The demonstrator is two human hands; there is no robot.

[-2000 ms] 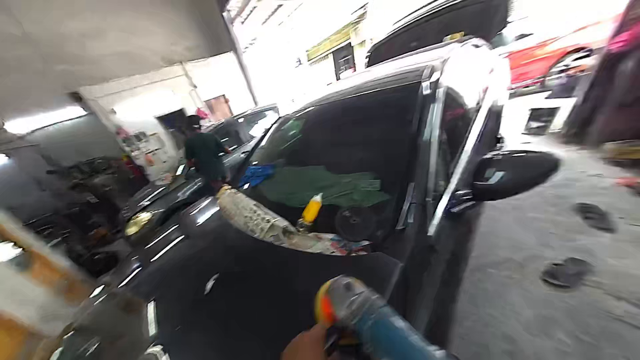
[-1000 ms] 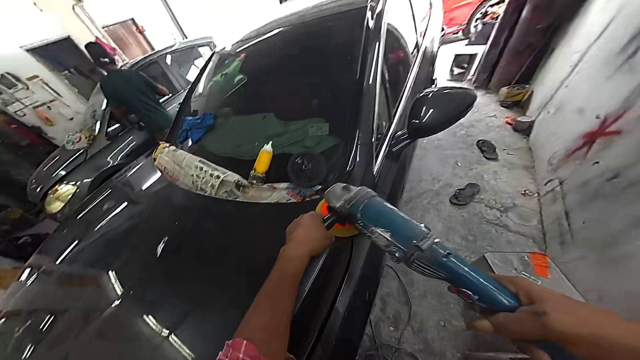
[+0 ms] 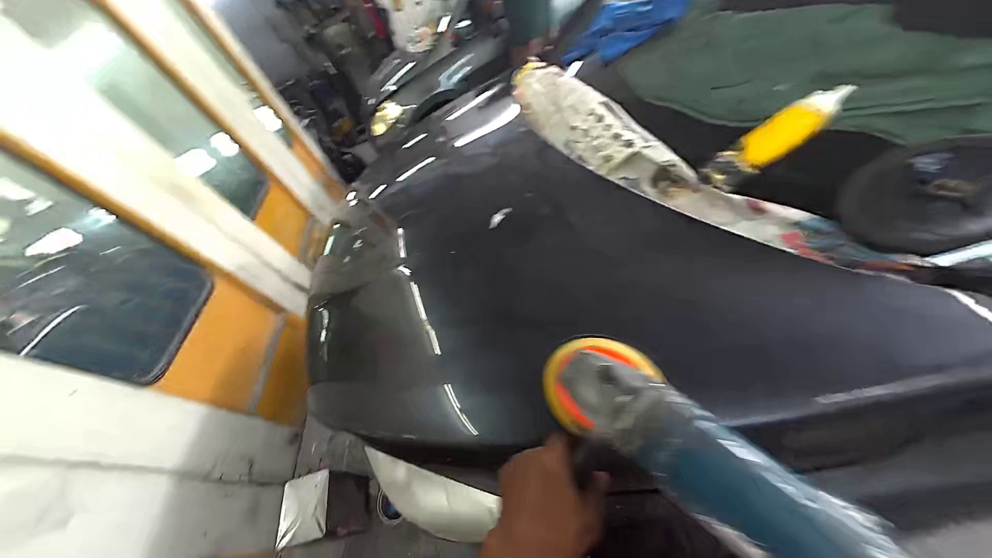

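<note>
My left hand (image 3: 546, 500) grips the dark side handle of a blue angle polisher (image 3: 744, 473), just beside its head. The polisher's yellow and orange pad (image 3: 559, 387) lies against the black car hood (image 3: 496, 310), near the hood's side edge. The tool's body runs to the lower right corner and out of view. My right hand is outside the frame. Along the hood's rear edge lies newspaper masking (image 3: 604, 136). A yellow bottle with a pale nozzle (image 3: 787, 133) stands tilted in view at the windshield base, near a round dark pad (image 3: 922, 194).
A white and orange panelled wall with windows (image 3: 225, 364) stands close to the car's front. A pale box (image 3: 304, 508) sits on the floor below. Green cloth (image 3: 775, 66) and blue cloth (image 3: 632, 27) lie over the windshield. Another dark car (image 3: 434, 70) and part of a person are beyond.
The view has swung left toward the hood's front. The polisher has moved from near the windshield corner forward along the hood's side. My right hand, on the tool's rear one second ago, has left view.
</note>
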